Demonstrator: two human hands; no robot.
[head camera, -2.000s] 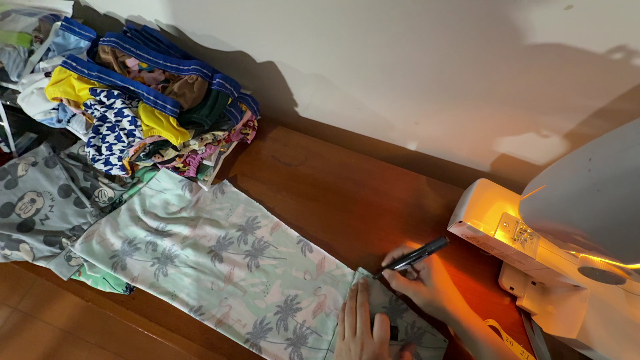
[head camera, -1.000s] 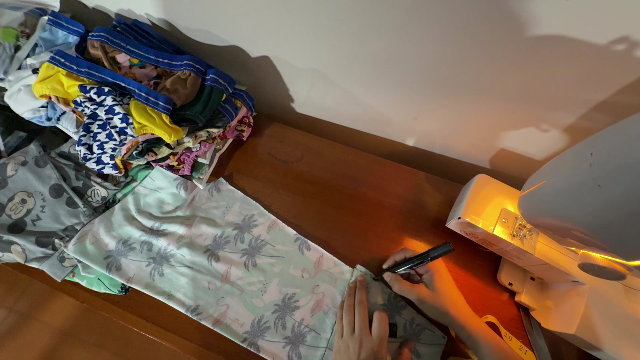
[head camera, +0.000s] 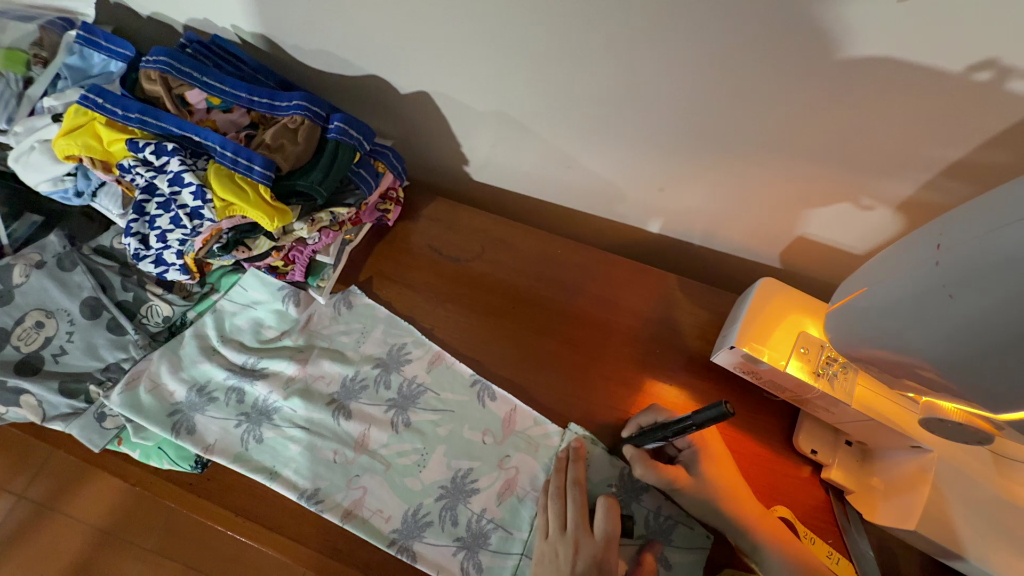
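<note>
Pale green fabric printed with palm trees and flamingos (head camera: 344, 400) lies across the wooden table, with a smaller piece of the same print (head camera: 664, 512) on its right end. My left hand (head camera: 580, 512) presses flat on this end, fingers extended, with a small black object (head camera: 626, 526), perhaps a pen cap, beside or under the thumb. In my right hand (head camera: 680, 464) is a black marker pen (head camera: 680, 424), its tip end pointing left at the top edge of the smaller piece. Whether the tip touches the fabric is hidden by my fingers.
A white sewing machine (head camera: 888, 480) with its lamp lit stands at the right. Near its base are a yellow measuring tape (head camera: 812, 544) and a grey metal tool (head camera: 852, 532). A pile of garments with blue waistbands (head camera: 232, 152) and grey cartoon-print fabric (head camera: 56, 328) lie at the left.
</note>
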